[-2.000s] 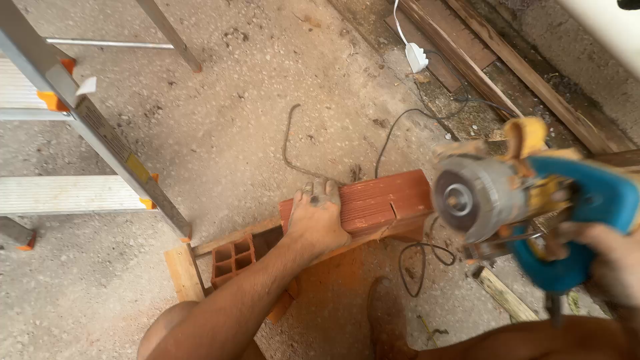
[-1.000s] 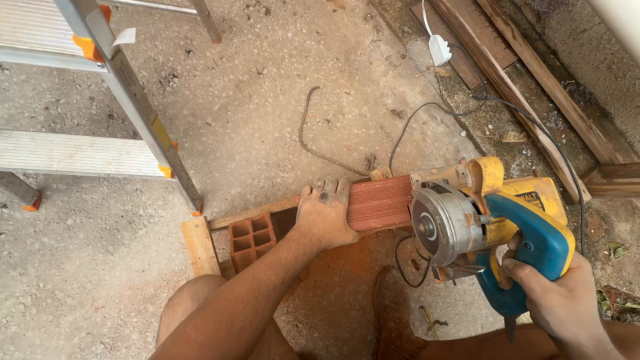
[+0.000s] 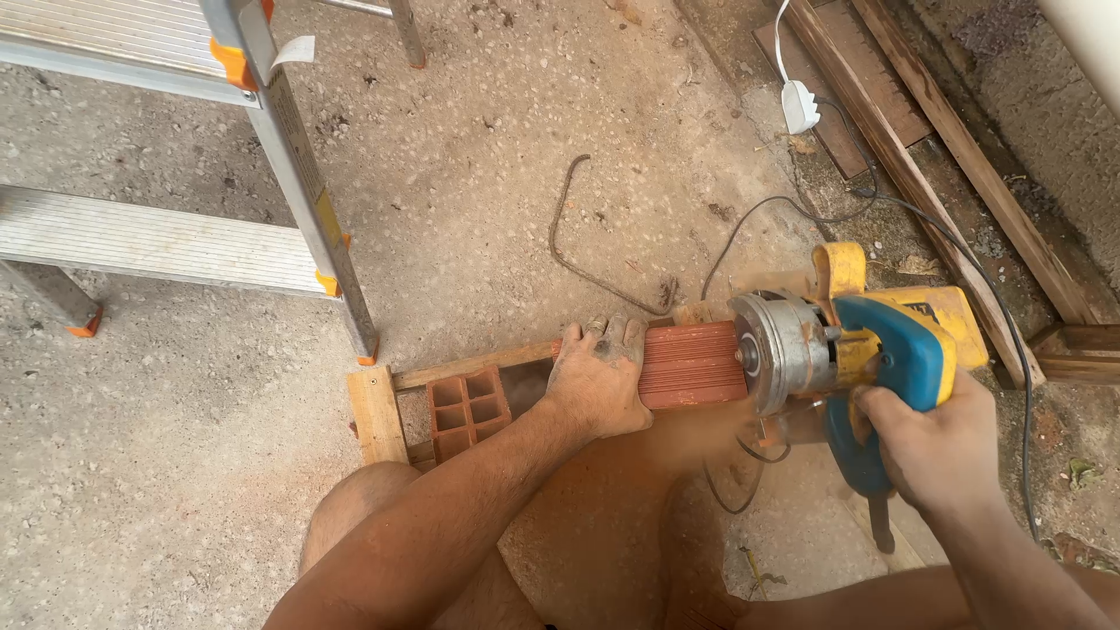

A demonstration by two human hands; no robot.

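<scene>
My left hand (image 3: 604, 376) presses down on a ribbed red hollow clay brick (image 3: 694, 363), its fingers over the top and far side. The brick lies across a low wooden frame (image 3: 378, 416). My right hand (image 3: 929, 437) grips the blue rear handle of a yellow and blue circular saw (image 3: 892, 350). The saw's round metal guard covers the right end of the brick, and the blade's cutting edge is mostly hidden. Orange dust hangs below the cut. A cut piece of hollow brick (image 3: 468, 407) with open cells sits inside the frame, left of my left hand.
An aluminium stepladder (image 3: 302, 175) stands at the left. A bent metal rod (image 3: 556, 229) lies on the concrete beyond the frame. The saw's dark cord (image 3: 989, 271) runs on the right, near a white plug connector (image 3: 799, 107) and wooden planks (image 3: 901, 175). My bare legs flank the work.
Over two seconds the saw has moved onto the right part of the brick, where a slot showed earlier. Orange dust now spreads below it. My left hand has stayed on the brick.
</scene>
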